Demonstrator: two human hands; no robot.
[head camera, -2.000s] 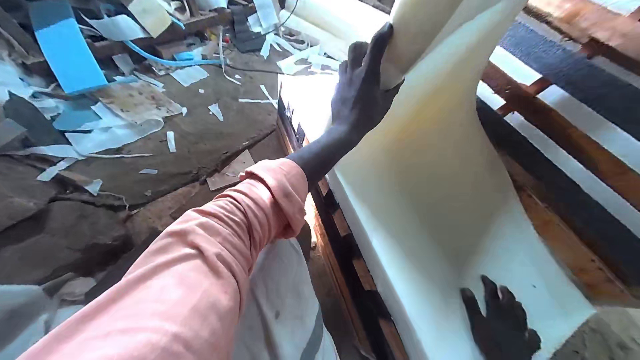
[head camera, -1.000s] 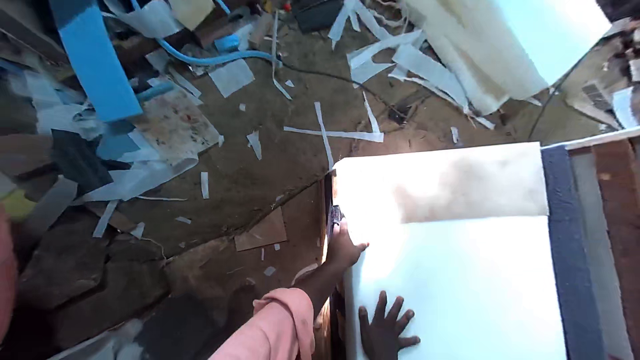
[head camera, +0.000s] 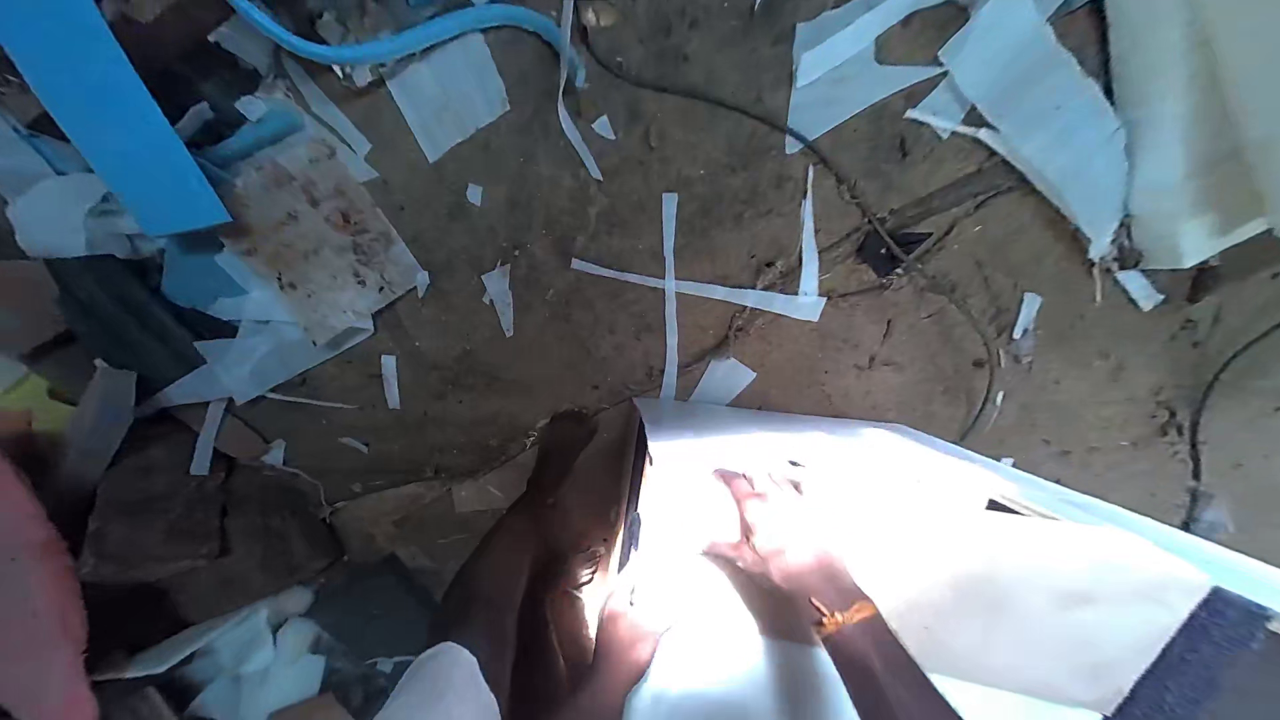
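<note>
A white sheet (head camera: 1040, 590), seemingly foam or padding, lies over a low frame at lower right, with strong sunlight washing out its near corner. My right hand (head camera: 765, 535), a yellow-orange band at its wrist, rests palm down on this bright part, fingers spread. My left hand (head camera: 625, 635) is at the sheet's left edge, beside the frame's dark side; glare hides its fingers, so its grip cannot be told. A dark blue strip of material (head camera: 1190, 660) shows past the sheet's right end.
A bare leg and foot (head camera: 565, 450) stand left of the frame. White offcuts (head camera: 740, 295), a stained board (head camera: 320, 230), a blue strip (head camera: 110, 110), a blue hose (head camera: 420, 35) and a dark cable (head camera: 700, 98) lie on the ground. Cream sheeting (head camera: 1190, 130) hangs or lies at upper right.
Two seconds ago my left hand held up a rolled part of the sheet; now it is at the edge. My right hand has moved onto the sunlit corner. The view has shifted.
</note>
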